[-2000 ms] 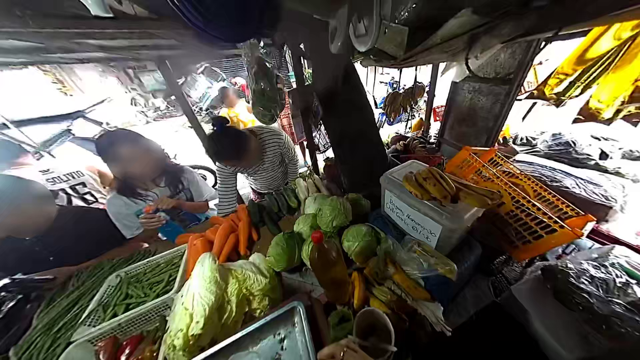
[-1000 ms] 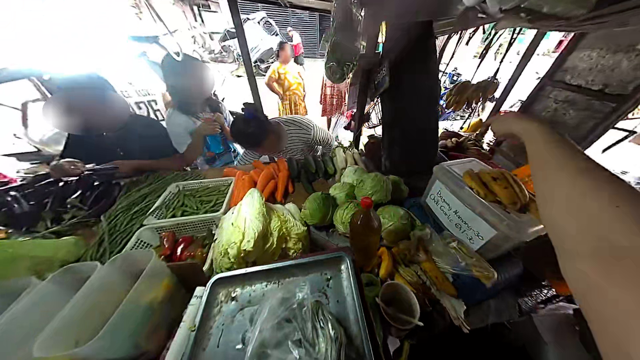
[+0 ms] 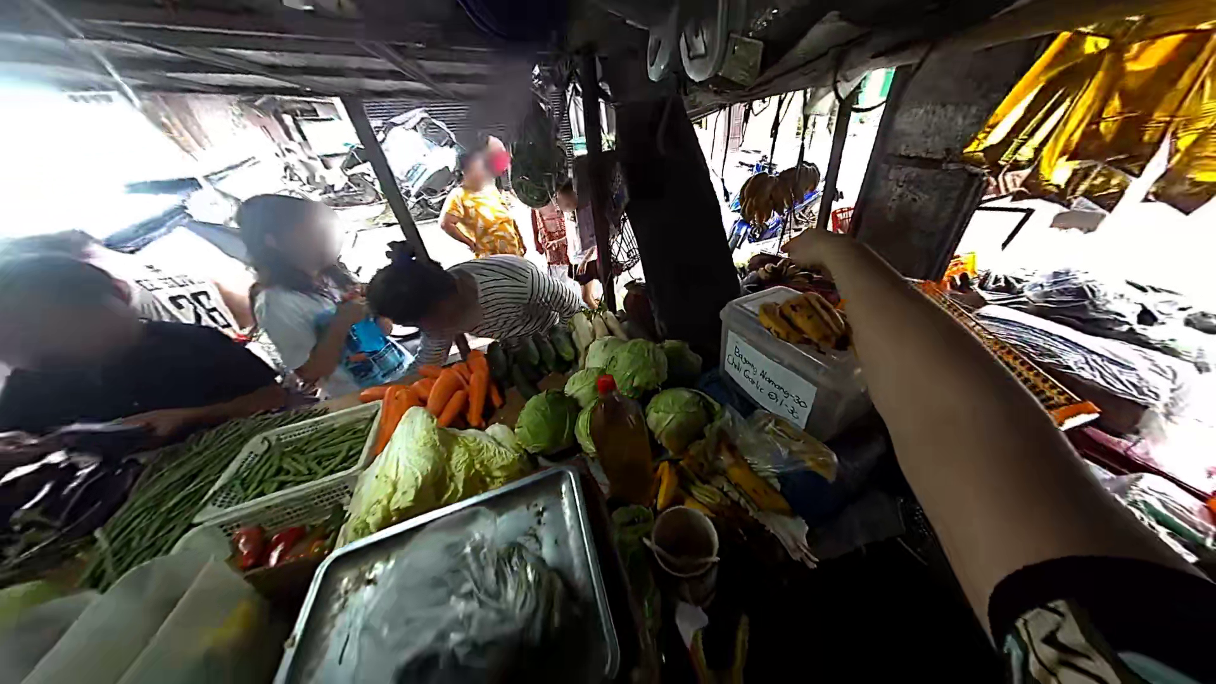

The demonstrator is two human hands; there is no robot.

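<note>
My right arm stretches out from the lower right, and my right hand point(image 3: 815, 249) reaches beyond a clear plastic box point(image 3: 793, 366) with yellow bananas point(image 3: 806, 320) on its lid. The hand is near dark produce at the stall's far edge; its fingertips are too blurred to tell whether they hold anything. A white label with handwriting is on the box front. Left of the box lie green cabbages point(image 3: 635, 369), with a red-capped bottle of amber liquid point(image 3: 619, 442) before them. A metal tray point(image 3: 446, 579) holding plastic bags lies at the front. My left hand is out of view.
Carrots point(image 3: 458, 391), napa cabbage point(image 3: 432, 467) and a basket of green beans point(image 3: 304, 456) fill the left side. Several people stand or lean across the stall, one in a striped shirt point(image 3: 513, 294). A dark post point(image 3: 670, 209) rises behind the cabbages. An orange crate point(image 3: 1012, 351) lies at right.
My right arm, not seen reaching two seconds ago, is extended over the right side of the stall. The view has swung left and then partly back right.
</note>
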